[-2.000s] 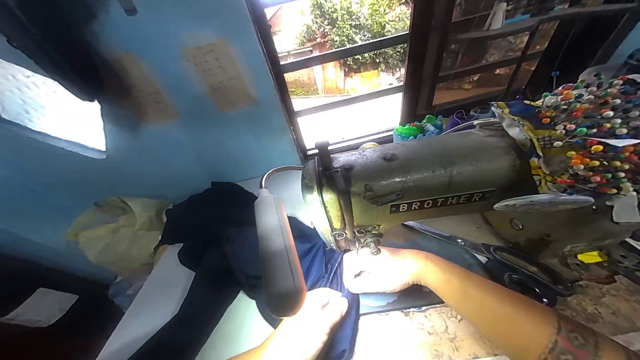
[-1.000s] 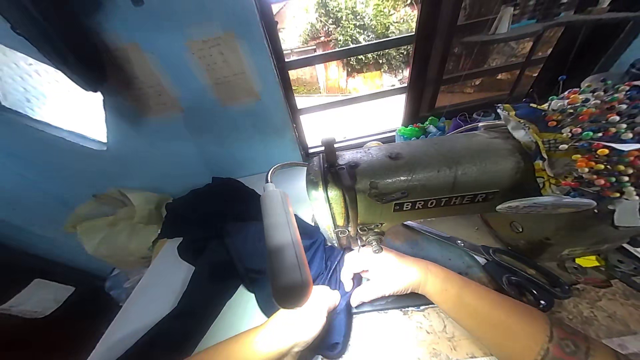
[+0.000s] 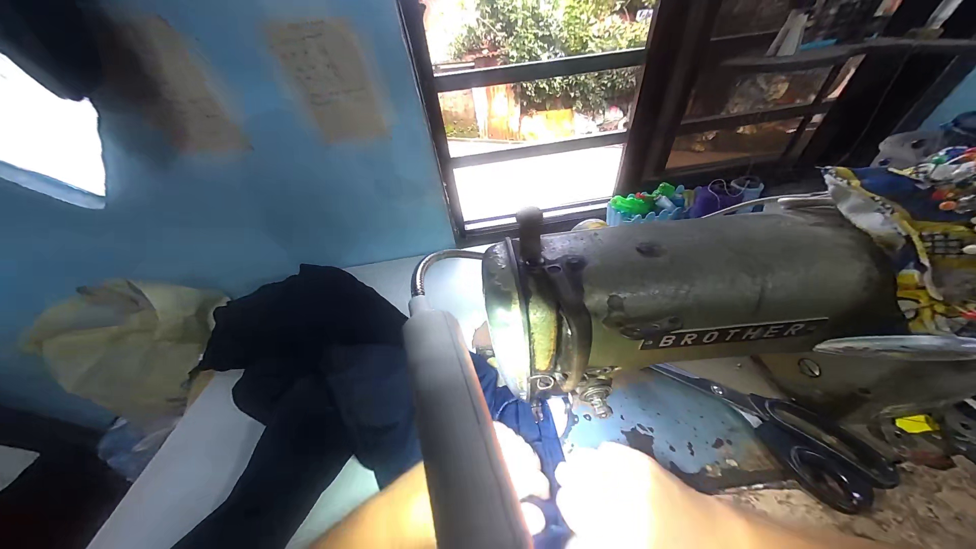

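A green Brother sewing machine (image 3: 709, 282) stands on the table, its needle area brightly lit. Dark blue cloth (image 3: 537, 435) runs under the needle area and down between my hands. My left hand (image 3: 522, 473), partly hidden behind a grey gooseneck lamp (image 3: 457, 427), holds the cloth's left side. My right hand (image 3: 610, 496) is at the cloth's right side, washed out by glare, so its grip on the cloth cannot be made out. More dark cloth (image 3: 305, 381) lies heaped to the left.
Large black-handled scissors (image 3: 808, 446) lie right of the needle area, beneath the machine's arm. A pale yellow cloth or bag (image 3: 126, 343) sits at the left by the wall. A light blue basket (image 3: 648, 213) with colourful items stands behind the machine. Patterned fabric (image 3: 915, 252) covers its right end.
Both hands have moved down, away from the needle area toward me. The cloth stays between them. The scissors have not moved.
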